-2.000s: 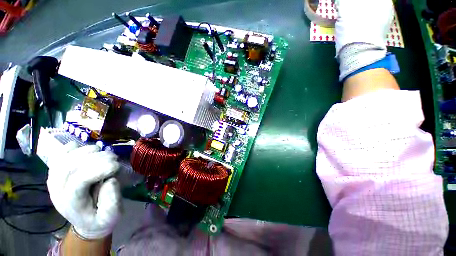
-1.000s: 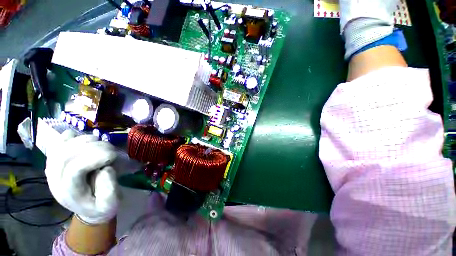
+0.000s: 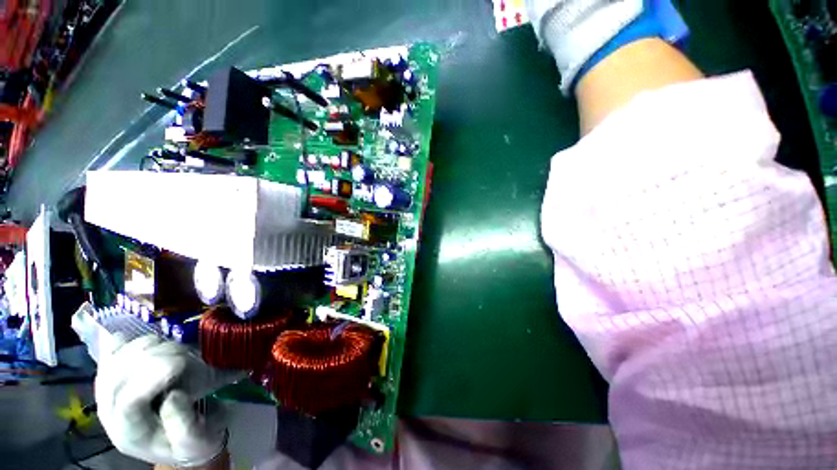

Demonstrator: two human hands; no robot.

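Observation:
A large green power circuit board (image 3: 404,275) lies parts side up in front of me, turned slightly. It carries a long white heat sink (image 3: 174,211), two copper-red wound rings (image 3: 323,363) and two round capacitors (image 3: 243,292). My gloved left hand (image 3: 156,399) is at the board's lower left corner, fingers curled against the finned heat sink (image 3: 119,326); its grip is partly hidden. My gloved right hand (image 3: 587,37), with a blue wrist band, is cut off by the top edge, so its fingers are out of the picture. It is beside a label sheet with red marks (image 3: 509,13).
Dark green matting (image 3: 496,330) lies right of the board. Another board (image 3: 820,101) stands at the right rim. A thin red piece (image 3: 429,188) shows at the board's right edge. At left are a black tool (image 3: 81,220), a white panel (image 3: 40,285) and a yellow item (image 3: 77,413).
The board appears turned and tilted, with red now showing at its right edge. The view has shifted. My right hand is further out at the top; my left hand stays at the board's corner.

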